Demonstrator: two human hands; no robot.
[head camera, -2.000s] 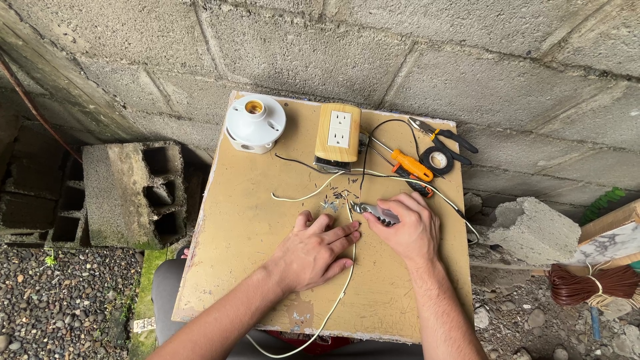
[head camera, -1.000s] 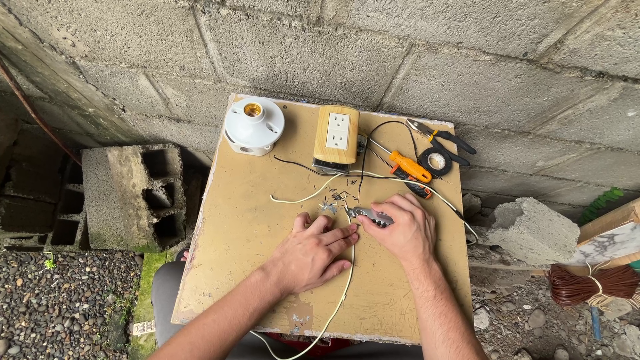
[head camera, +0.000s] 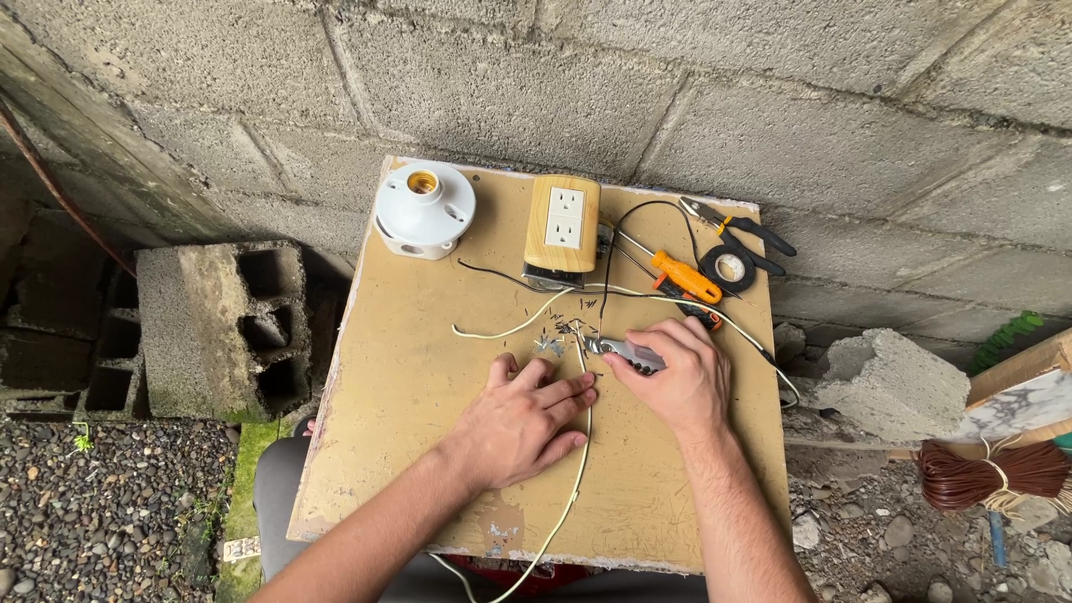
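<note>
My right hand (head camera: 682, 368) grips a grey utility knife (head camera: 632, 355), its tip at the upper end of a white electrical wire (head camera: 578, 469). My left hand (head camera: 523, 419) lies flat beside that wire, fingertips pressing on it against the board. Dark insulation scraps (head camera: 565, 327) lie around the wire's end. Behind them stand a duplex outlet with a wood-look cover (head camera: 563, 224) and a white lamp socket (head camera: 425, 205). Black and white wires run in front of the outlet. To the right lie an orange screwdriver (head camera: 687, 276), black electrical tape (head camera: 727, 267) and black-handled pliers (head camera: 741, 233).
The wooden board (head camera: 394, 402) rests over the person's legs, close to a concrete block wall (head camera: 519, 92). Hollow blocks (head camera: 222, 331) are stacked at left. At right are a broken concrete chunk (head camera: 892, 383) and a bundle of brown cord (head camera: 963, 473).
</note>
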